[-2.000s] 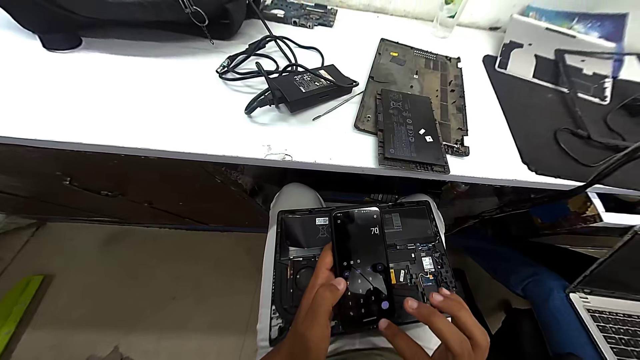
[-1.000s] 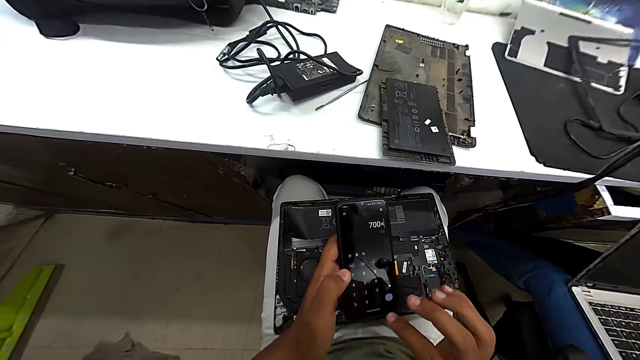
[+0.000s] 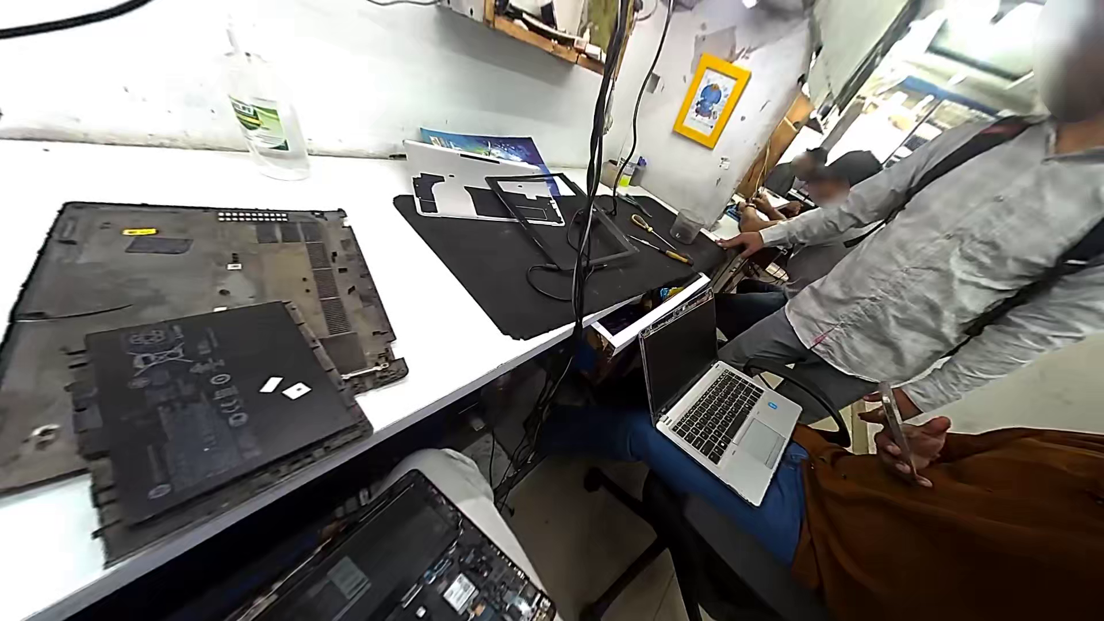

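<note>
Neither my left hand nor my right hand shows in the head view. At the bottom, an opened laptop chassis [image 3: 405, 561] with bare circuit boards lies across my lap, cut off by the frame edge. On the white bench [image 3: 448, 358] at left rests a dusty laptop bottom cover [image 3: 190, 259]. A black laptop battery [image 3: 207, 414] lies on its lower part, with small white stickers on top. The phone is out of view.
A black mat [image 3: 483, 267] holds a silver laptop panel [image 3: 448, 185], a black bezel frame [image 3: 621, 241] and screwdrivers [image 3: 660, 250]. A clear bottle [image 3: 267, 129] stands behind. A seated person has a silver laptop [image 3: 733, 431] on the lap; another person [image 3: 949, 241] stands beside. Cables [image 3: 591, 155] hang down.
The view has swung far to the right. Both hands and the phone, seen earlier over the opened laptop, have left the view.
</note>
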